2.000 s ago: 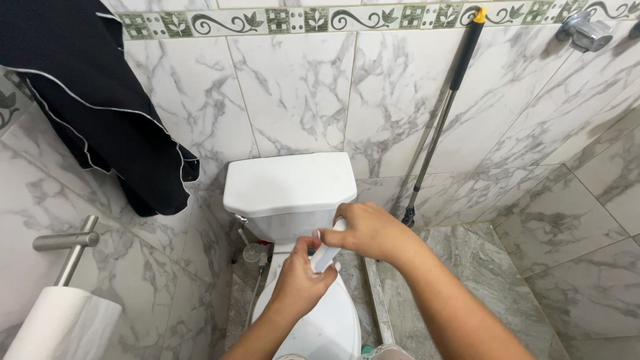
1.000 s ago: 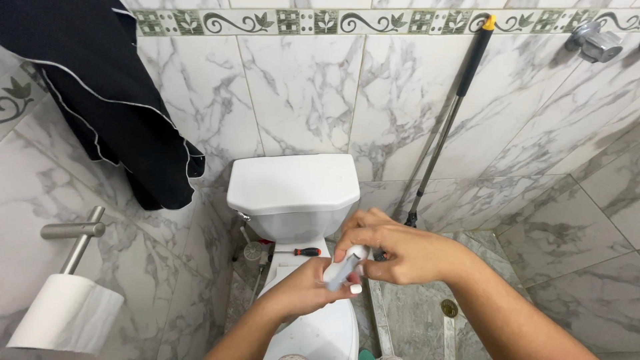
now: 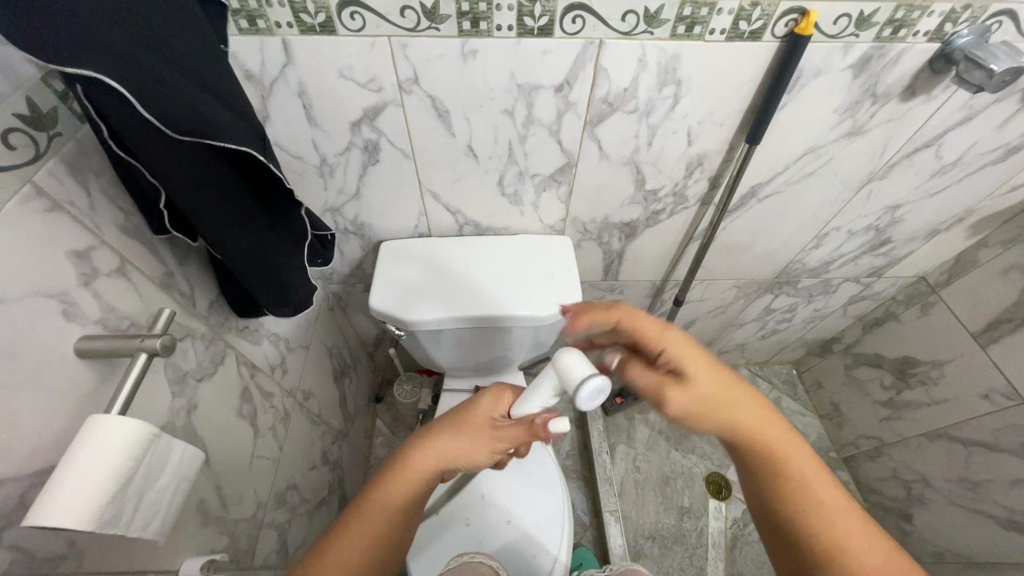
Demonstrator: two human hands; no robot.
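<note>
My left hand (image 3: 488, 432) is closed around the shaft of a white plastic handheld sprayer or similar fitting (image 3: 572, 376), whose short round head with a grey rim points down to the right. A thin grey piece shows below that hand. Just right of the fitting is my right hand (image 3: 648, 368), slightly blurred, its fingers apart and holding nothing that shows. Both hands are above the closed white toilet lid (image 3: 504, 512), in front of the toilet tank (image 3: 478, 280). Part of a screwdriver (image 3: 460, 390) lies behind the left hand, mostly hidden.
A black cloth (image 3: 216, 160) with white edging hangs at left, above a toilet paper roll (image 3: 112, 476) on a metal holder (image 3: 132, 352). A long-handled pole (image 3: 724, 192) leans on the marble-patterned wall. A low curb (image 3: 606, 496) borders the floor with a round drain (image 3: 718, 486).
My right hand has come off the white fitting and moved a little to its right. The fitting stays in my left hand, its round head now plainly visible.
</note>
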